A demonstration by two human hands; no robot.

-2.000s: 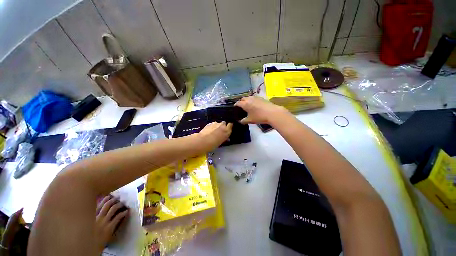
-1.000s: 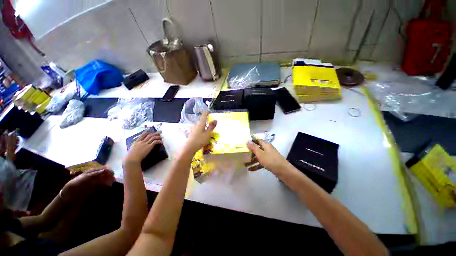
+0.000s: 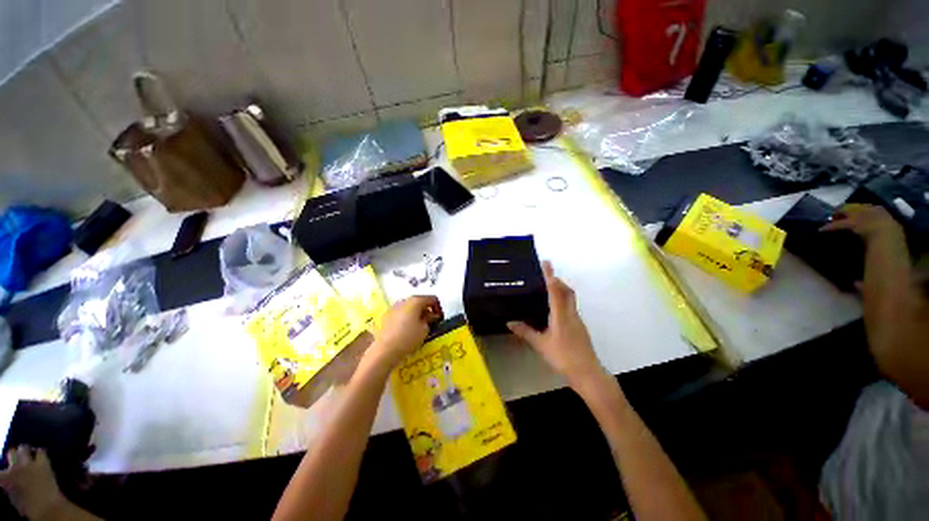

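Observation:
My left hand holds the black top edge of a yellow retail pack, which hangs tilted over the table's front edge. My right hand grips the lower right side of a black inner box beside the pack. Another yellow pack lies to the left, with yellow printed material partly under it. Small silver-white pieces lie loose behind my left hand. Two black boxes sit side by side further back.
A stack of yellow sleeves and a phone are at the back. Crumpled clear bags lie left. A yellow pack stands right, near another person's hand. Another hand is at the lower left.
The view has swung right. One yellow pack now lies at left; my left hand holds another at the front edge. My right hand has taken hold of the black box.

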